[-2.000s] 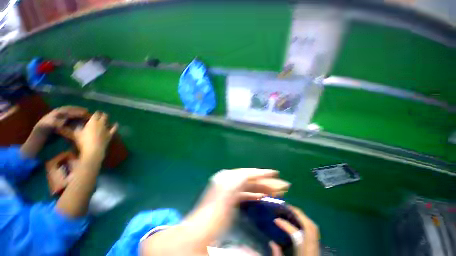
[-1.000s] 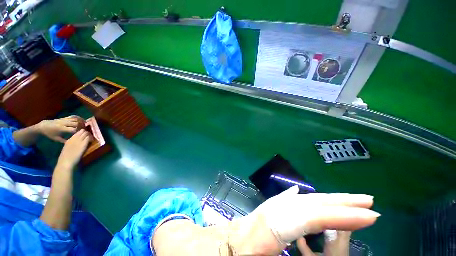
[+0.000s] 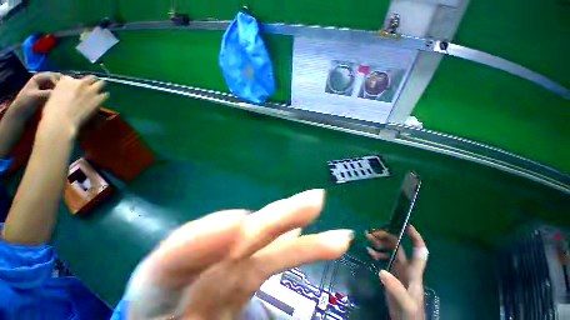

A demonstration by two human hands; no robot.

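My left hand (image 3: 250,259) is large and blurred in the foreground, fingers stretched to the right with a gap between them, nothing seen in it. My right hand (image 3: 409,272) holds a dark glossy display module (image 3: 404,215) by its lower part, tilted nearly edge-on. Finger shapes also show on its left side, perhaps a reflection. A slotted plate (image 3: 358,169), silver with dark openings, lies flat on the bench beyond. A clear blister tray (image 3: 350,265) is partly hidden below my left hand. Pale and silver parts with a red mark show at the bottom edge.
A stack of filled blister trays (image 3: 531,275) stands at the right. A neighbour's hands (image 3: 65,103) are over brown frame trays (image 3: 119,147) at the left. The green partition holds a blue bag (image 3: 247,59) and an instruction sheet (image 3: 350,78) behind a metal rail.
The display module has been raised from low over the tray to nearly edge-on in my right hand. My left hand has moved left, away from it. The neighbour's hands have moved farther back.
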